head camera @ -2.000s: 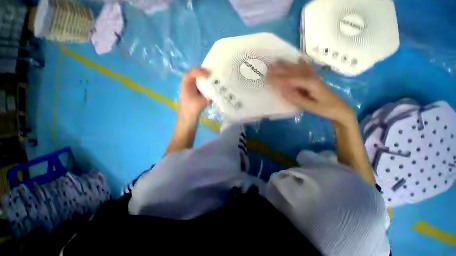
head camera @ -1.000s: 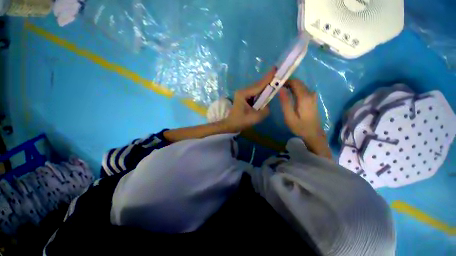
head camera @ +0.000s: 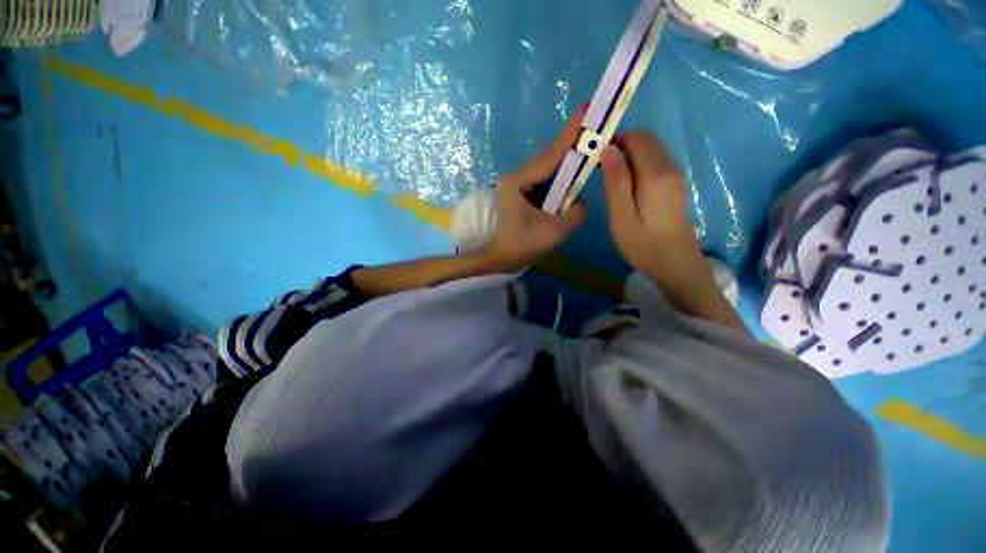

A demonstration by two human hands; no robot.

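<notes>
A cover-and-plate pair (head camera: 620, 81) is held up on edge, seen as a narrow sandwich of cream and lavender layers, tilted with its upper end to the right. My left hand (head camera: 532, 221) is closed around its lower end. My right hand (head camera: 649, 200) is at its right side, with thumb and fingers together near a small dark hole on the edge; whether it grips the pair cannot be told. The flat faces of the pair are hidden.
A cream cover (head camera: 795, 27) lies at the top right, cut off by the edge. A pile of dotted perforated plates (head camera: 919, 259) is at right. Clear plastic sheet (head camera: 411, 119) covers floor ahead. A blue crate (head camera: 81, 346) with dotted parts is at lower left. A beige ribbed stack (head camera: 45, 22) is top left.
The cover has gone from face-up to standing on edge, and my right hand has left its top face. Since one second ago, my right hand has moved slightly closer to its edge.
</notes>
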